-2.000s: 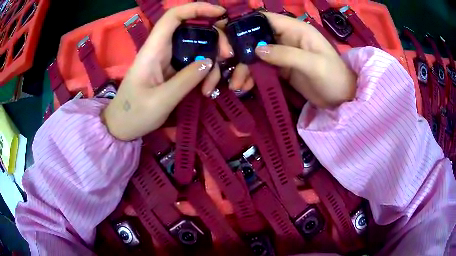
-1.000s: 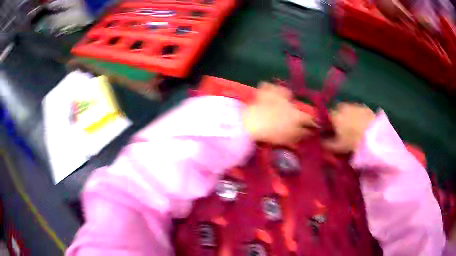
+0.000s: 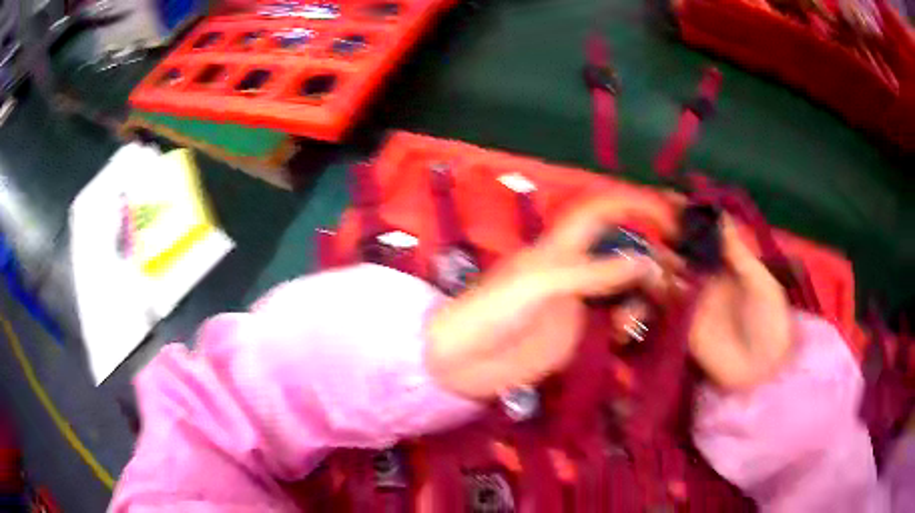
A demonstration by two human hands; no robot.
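Observation:
The frame is blurred. My left hand (image 3: 562, 291) holds a dark smartwatch (image 3: 620, 246) between thumb and fingers over the red blister tray (image 3: 482, 165). My right hand (image 3: 744, 319) is just right of it and holds another dark smartwatch (image 3: 701, 236). Wine-red straps hang below both hands. Many more watches with wine-red straps lie in the tray, several face down with round sensor windows, such as this one (image 3: 456, 267). What the two screens show cannot be read.
Two more watches lie on the dark green mat (image 3: 522, 70) behind the tray. A second red pocket tray (image 3: 341, 118) sits upper left on a green board (image 3: 216, 137). White papers (image 3: 100, 291) with a yellow pad (image 3: 181, 245) lie left. Another red tray (image 3: 783, 75) stands upper right.
The view has swung left since the first frame. Since one second ago, my hands have lifted and parted slightly, showing a dark watch in each.

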